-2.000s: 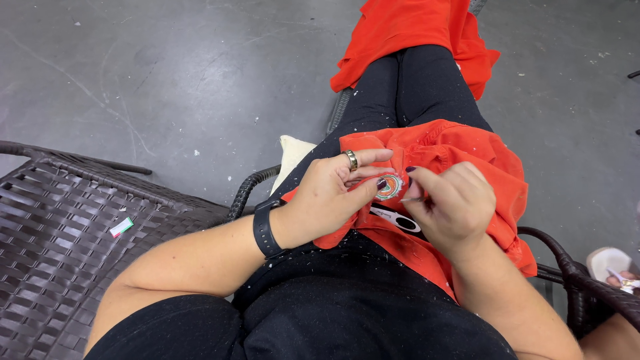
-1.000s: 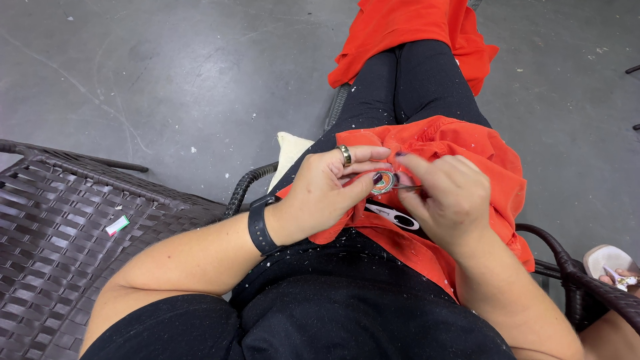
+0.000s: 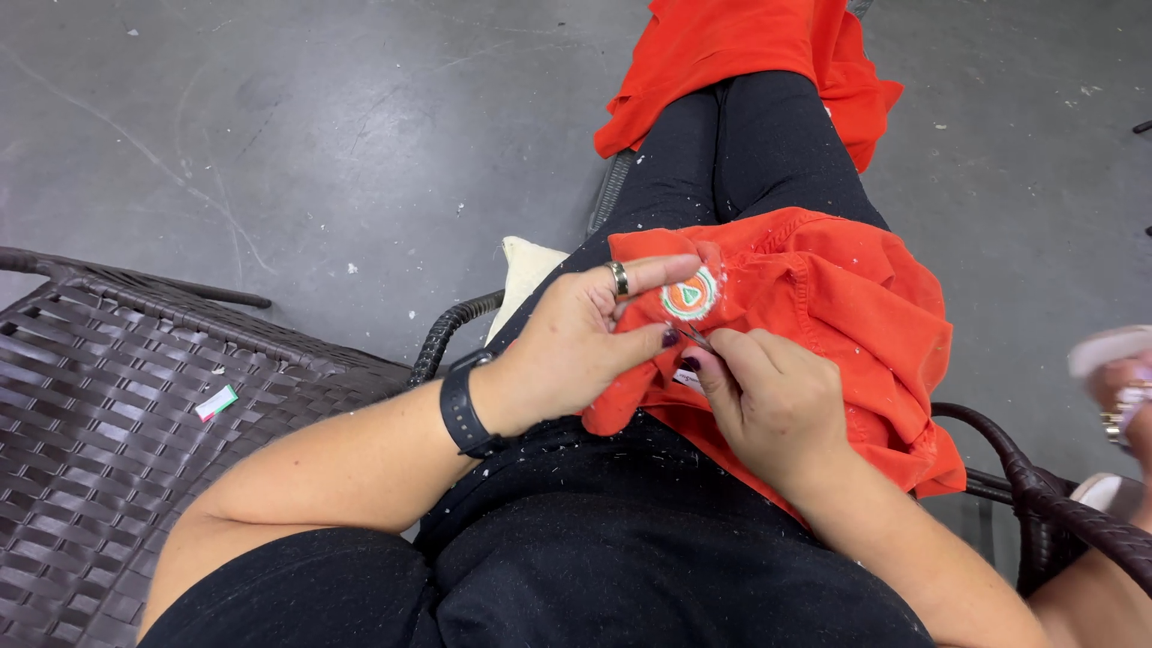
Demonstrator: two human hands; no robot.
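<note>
A red-orange cloth garment [image 3: 846, 306] lies bunched across my lap. My left hand [image 3: 585, 337], with a ring and a dark wristband, grips its edge beside a round embroidered patch [image 3: 689, 293] in white, green and orange. Loose pale threads fringe the patch. Between the thumb and fingers of my right hand [image 3: 765, 387] is a small pointed metal tool [image 3: 695, 338], its tip close to the cloth just below the patch; most of it is hidden, so its kind cannot be told. A white label [image 3: 688, 379] shows partly between my hands.
A brown woven chair [image 3: 99, 450] stands at the left with a small white, green and red tag [image 3: 216, 403] on it. Pale cloth [image 3: 529, 274] lies by the armrest. More red-orange cloth [image 3: 720, 45] covers my lower legs. Another person's sandalled foot [image 3: 1120, 382] is at right.
The patch, partly covered by my fingers before, now faces up in fuller view. My right hand has moved below it, and the metal tool's tip now shows.
</note>
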